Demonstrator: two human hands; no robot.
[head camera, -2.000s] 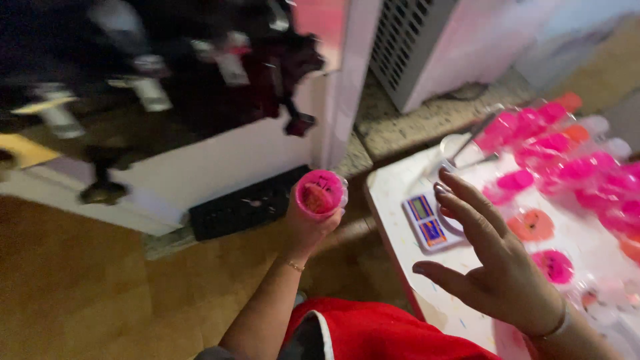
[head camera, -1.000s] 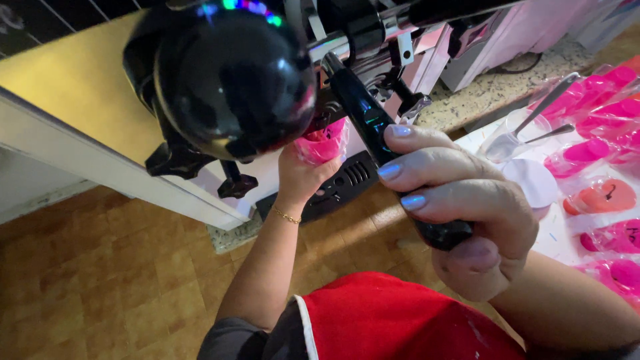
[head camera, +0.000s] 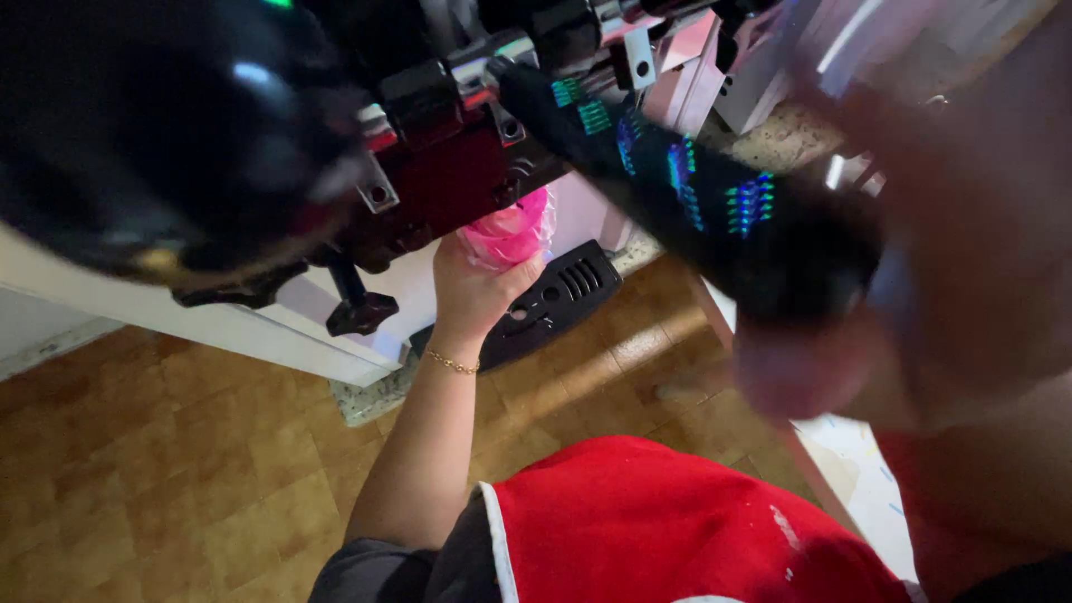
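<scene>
My left hand (head camera: 481, 289) is closed around a pink cup in a clear plastic wrap (head camera: 512, 230), held under the front of a dark dispensing machine (head camera: 435, 180). A long black lever handle (head camera: 662, 184) with green and blue reflections slants down to the right from a metal joint on the machine. Blurred and very near the camera, my right hand (head camera: 846, 352) grips its thick lower end. The machine partly covers the cup's top, so its contents cannot be made out.
A big glossy black rounded part (head camera: 167, 134) fills the upper left, with black star knobs (head camera: 362, 314) below it. Under my left hand lies a black slotted tray (head camera: 553, 306). At the right, part of a white table (head camera: 863, 486) shows above the tiled floor (head camera: 209, 452).
Two seconds ago my right hand was apart from the machine, its fingers spread over the table; now it grips the handle. My left hand has brought the cup under the machine. The view has shifted closer.
</scene>
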